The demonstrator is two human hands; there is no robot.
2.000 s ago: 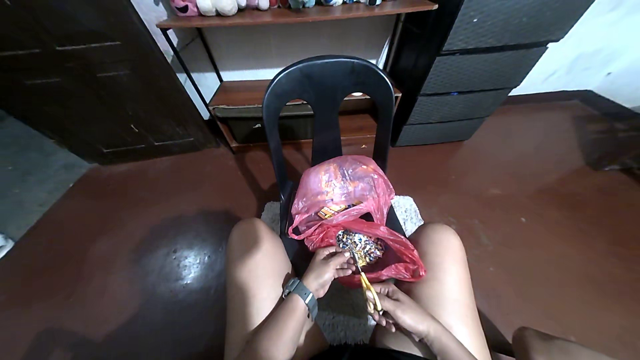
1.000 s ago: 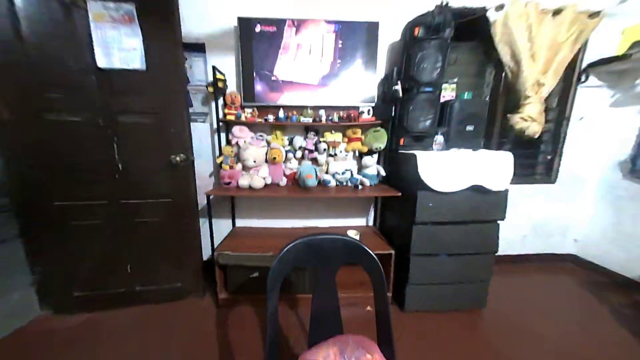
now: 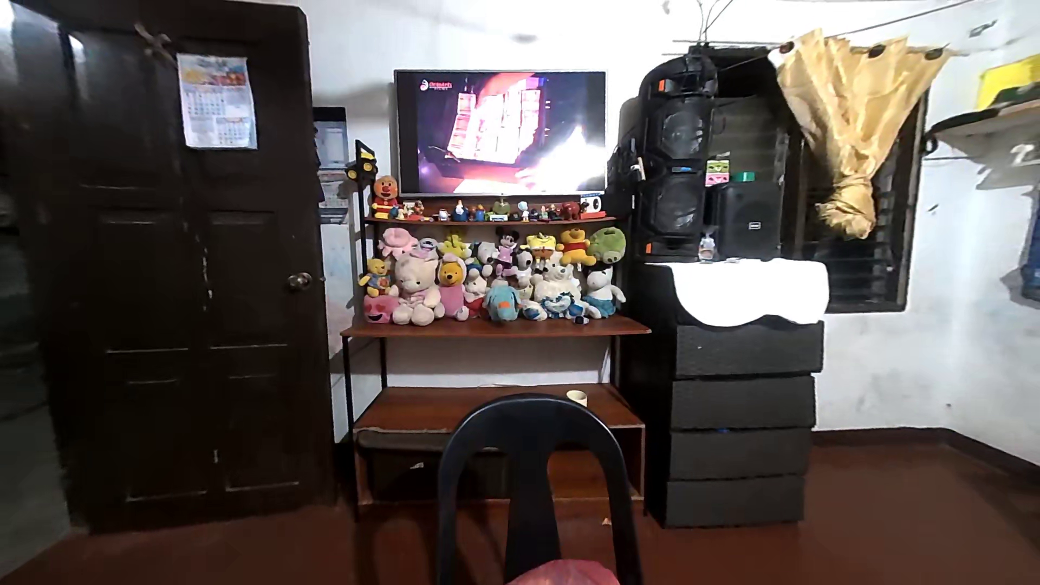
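Neither my left hand nor my right hand shows in the head view now. Low in the middle stands a black plastic chair (image 3: 532,479), its backrest toward the shelf. Only the top of a pink plastic bag (image 3: 566,573) shows in front of the backrest, at the bottom edge. Whatever lies lower on the seat is outside the view.
Behind the chair is a wooden shelf (image 3: 496,327) with several plush toys (image 3: 418,288). A television (image 3: 500,134) is above it. A black drawer cabinet (image 3: 743,431) and tall speaker (image 3: 678,162) stand right, a dark door (image 3: 195,325) left.
The view has swung up from my lap to the wall. Two seconds ago both hands were at the pink bags, my right on yellow-handled scissors; now they are out of view.
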